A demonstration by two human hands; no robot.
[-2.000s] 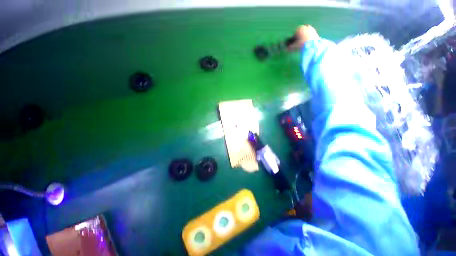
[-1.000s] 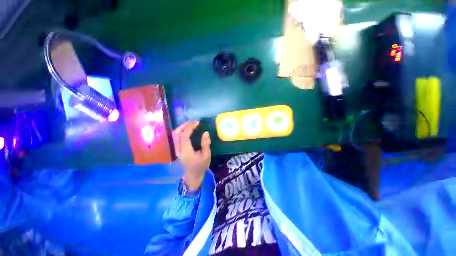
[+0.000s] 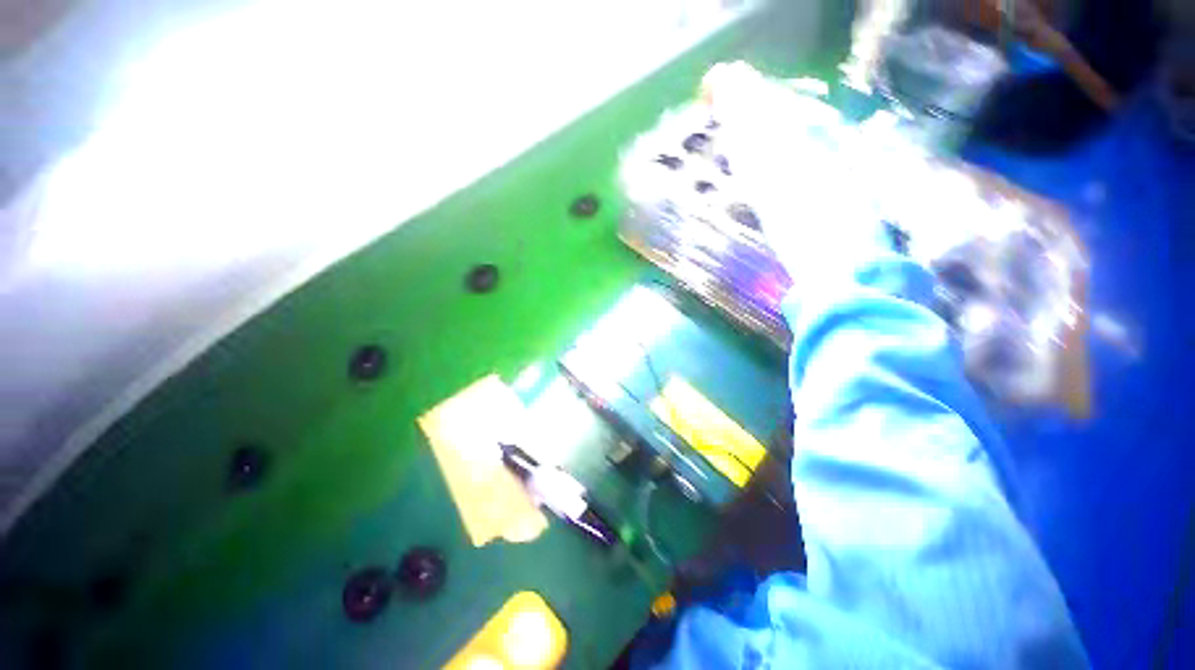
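Observation:
Clear blister trays (image 3: pixel 708 196) with black parts in their pockets lie at the upper right. My right sleeve reaches up over them. My right hand (image 3: pixel 845 223) is at the trays but washed out by glare, so its fingers and anything in them cannot be made out. My left hand is out of the picture. Black round units lie in a loose row on the green bench, one of them near the middle (image 3: pixel 368 363). Two more sit side by side (image 3: pixel 421 572) at the lower left. The yellow jig (image 3: pixel 535 634) is cut off by the bottom edge.
A pen-shaped power tool (image 3: pixel 561 493) rests on a tan cardboard piece (image 3: pixel 474 461). Right of it stands the controller box (image 3: pixel 629 343) with a yellow label (image 3: pixel 709 432) and loops of cable. Blue floor (image 3: pixel 1127 524) shows beyond the bench at the right.
The view has swung to the right. My left hand, the red plate and the lamp have left the picture. My right arm now stretches to the trays.

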